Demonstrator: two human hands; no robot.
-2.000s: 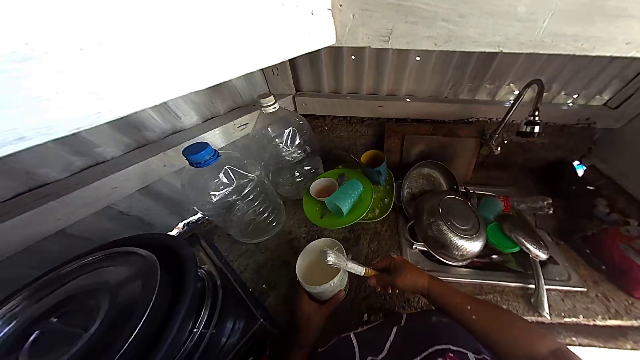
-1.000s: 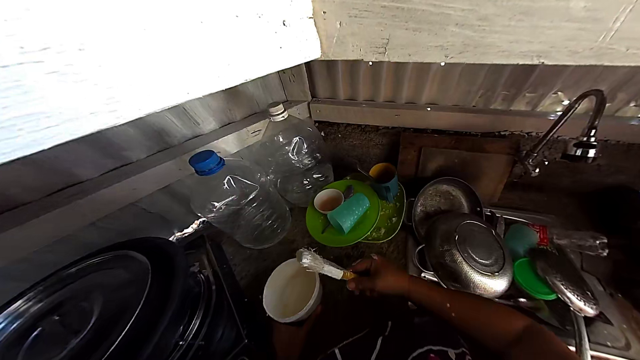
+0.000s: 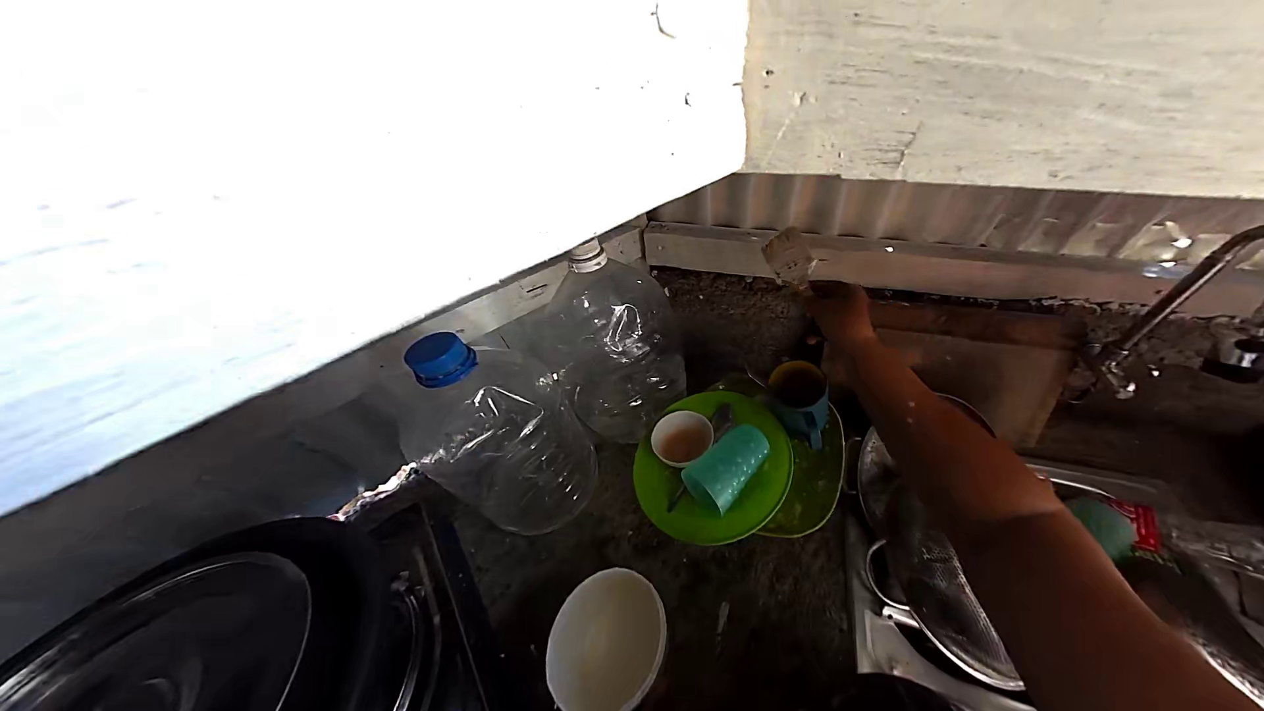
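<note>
My right hand is stretched out over the counter and grips a paintbrush. The brush's pale bristles are up against or just in front of the wooden rail at the foot of the corrugated metal wall. Low in the middle of the view stands a white tub with whitish contents. My left hand is hidden, below the tub or outside the picture. Beyond the tub, a green plate bears a teal cup and a small white cup.
Two large clear plastic bottles stand left of the plates. A blue mug is by the green plate. A black round lid lies at lower left. Metal pots fill the sink at right, below a faucet. White-painted boards hang overhead.
My right hand has carried the brush from above the tub up and away to the rail at the back. My forearm now crosses over the pots.
</note>
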